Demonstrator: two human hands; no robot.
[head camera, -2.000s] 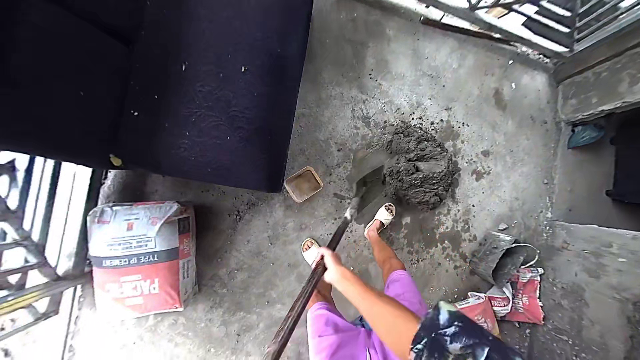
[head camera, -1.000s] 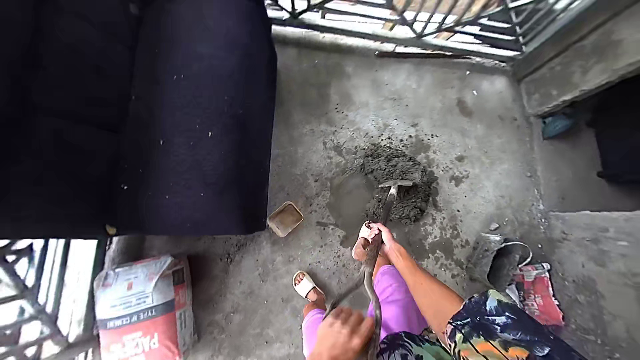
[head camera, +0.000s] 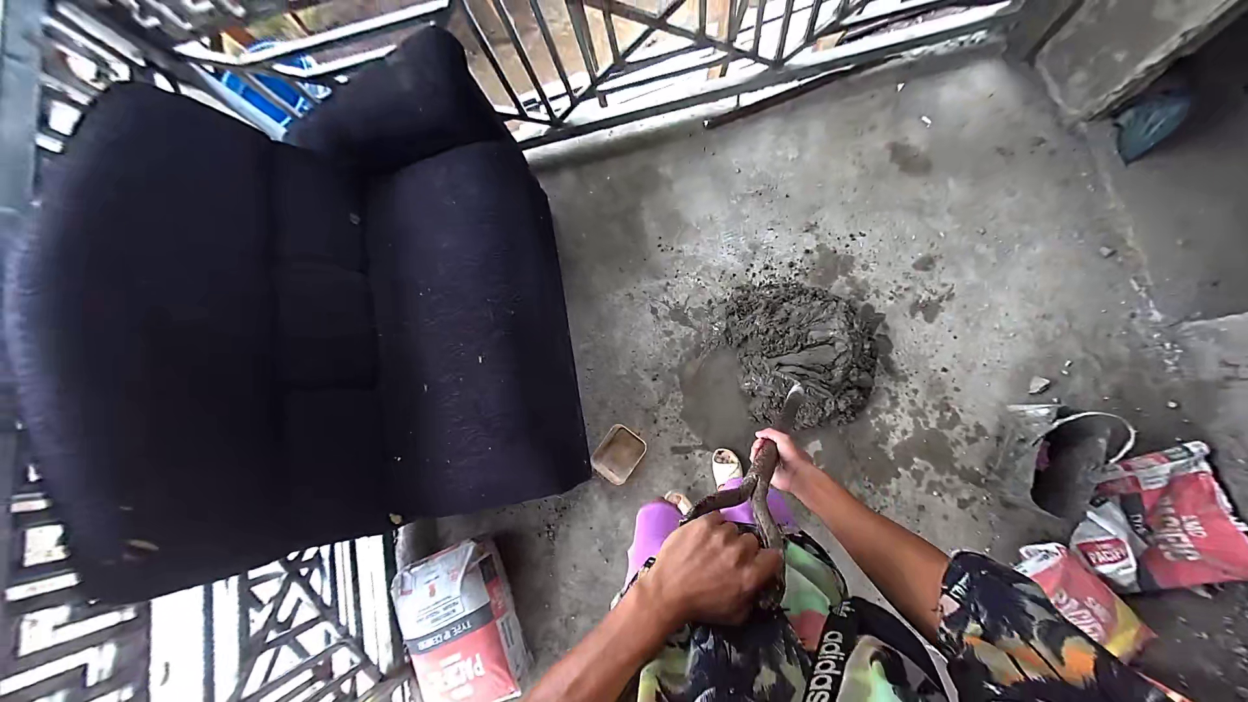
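Observation:
My left hand (head camera: 717, 568) is closed around the grip end of a mortar-smeared shovel handle (head camera: 763, 487), low in the middle of the view. Farther up the shaft, my right hand (head camera: 780, 460) holds it near the blade end. The shovel's far end reaches the lower edge of a heap of wet grey mortar (head camera: 809, 341) on the concrete floor; the blade itself is mostly hidden. A wet patch (head camera: 714, 395) lies on the heap's left side. My sandalled feet stand just below it.
A dark sofa (head camera: 468, 322) fills the left. Beside it are a small rectangular tub (head camera: 618, 454) and a cement bag (head camera: 458, 619). A tipped bucket (head camera: 1068, 463) and torn red bags (head camera: 1175, 522) lie at right. A metal railing (head camera: 673, 49) borders the far side.
Two seconds ago the blade showed left of the heap; now the shovel's end is at the heap's lower edge. My left hand has come into view on the grip. The view has shifted, showing more sofa.

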